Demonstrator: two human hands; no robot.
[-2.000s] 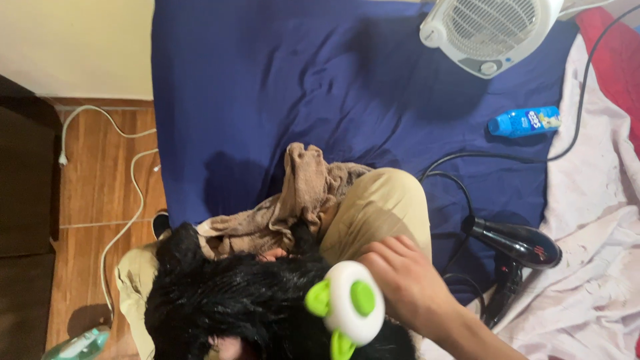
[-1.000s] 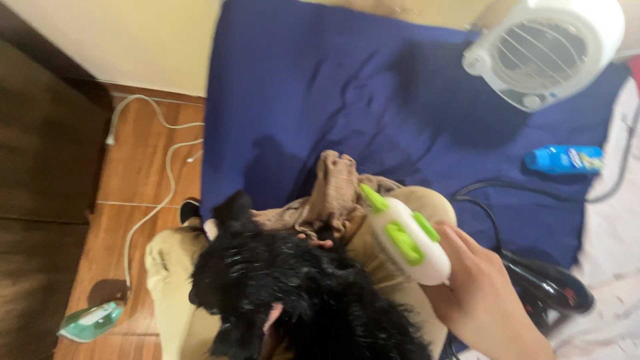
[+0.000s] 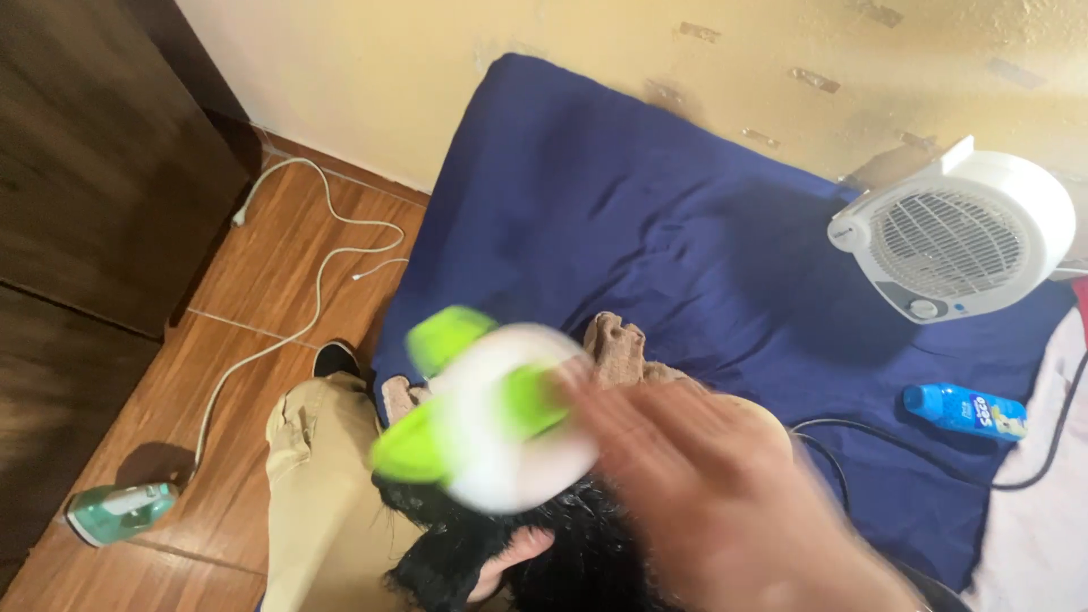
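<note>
My right hand (image 3: 722,476), blurred by motion, grips a white and bright green handheld brush (image 3: 484,433) that looks like a pet brush. Beneath the brush a black-haired dog (image 3: 595,552) lies across my lap, partly covered by the brush and hand. A pinkish strip, apparently the inside of its ear, shows amid the dark fur. Behind the brush, a brown towel (image 3: 616,348) is bunched up. My left hand cannot be made out; the brush, fur or my right hand may cover it.
On the blue sheet (image 3: 586,195) stand a white fan heater (image 3: 952,229) and, lying down, a blue bottle (image 3: 965,412). A black cable (image 3: 901,438) runs beside them. At the left, a green clothes iron (image 3: 123,512) and its white cord rest on the wooden floor near dark furniture (image 3: 76,170).
The brush has moved left, over the dog's head, with my right hand still around it. Fingers seen by the towel a second ago are now hidden. The view has shifted toward the wall.
</note>
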